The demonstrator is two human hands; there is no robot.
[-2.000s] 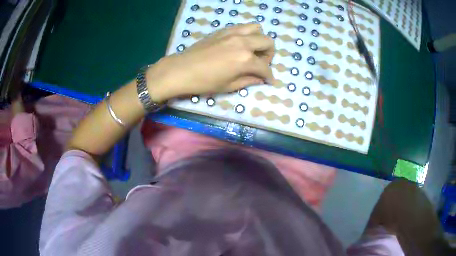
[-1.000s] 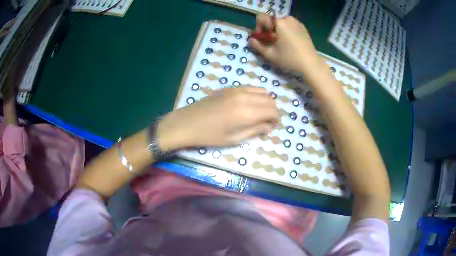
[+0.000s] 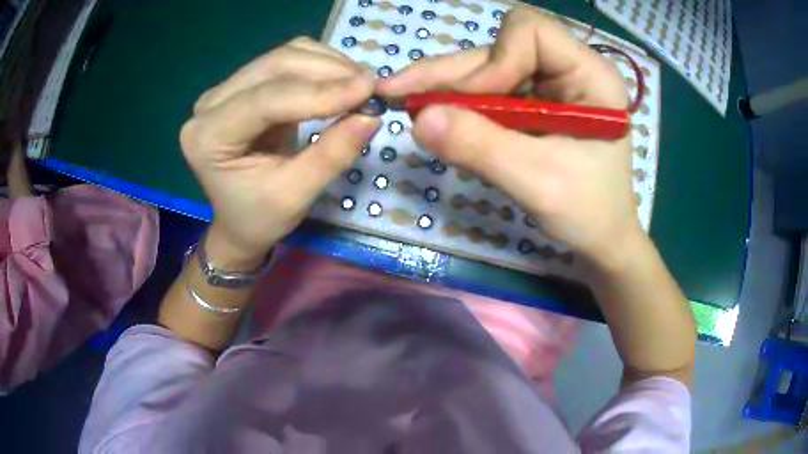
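My left hand (image 3: pixel 275 133) pinches a small round dark part (image 3: pixel 373 106) between thumb and fingertips, above the parts tray. My right hand (image 3: pixel 540 133) holds a red pen tool (image 3: pixel 523 116) level, its narrow tip pointing left, at or very near the part. Whether they touch is not clear. A red lead (image 3: pixel 634 73) loops behind my right hand. The white parts tray (image 3: pixel 344 13) lies below, with silver-rimmed discs and tan dumbbell-shaped positions in rows. Both hands hide part of it.
Another white tray (image 3: pixel 709 53) lies at the far right of the green mat (image 3: pixel 133 106). Blue tape (image 3: pixel 124 188) edges the table. A light-green label (image 3: pixel 711 321) is at the right corner. A person's pink clothing (image 3: pixel 71 266) shows at the left. A blue stool (image 3: pixel 780 381) stands at lower right.
My right hand has come back from the tray's far side with the red tool. My left hand has risen off the tray with the part, and the two now meet over it.
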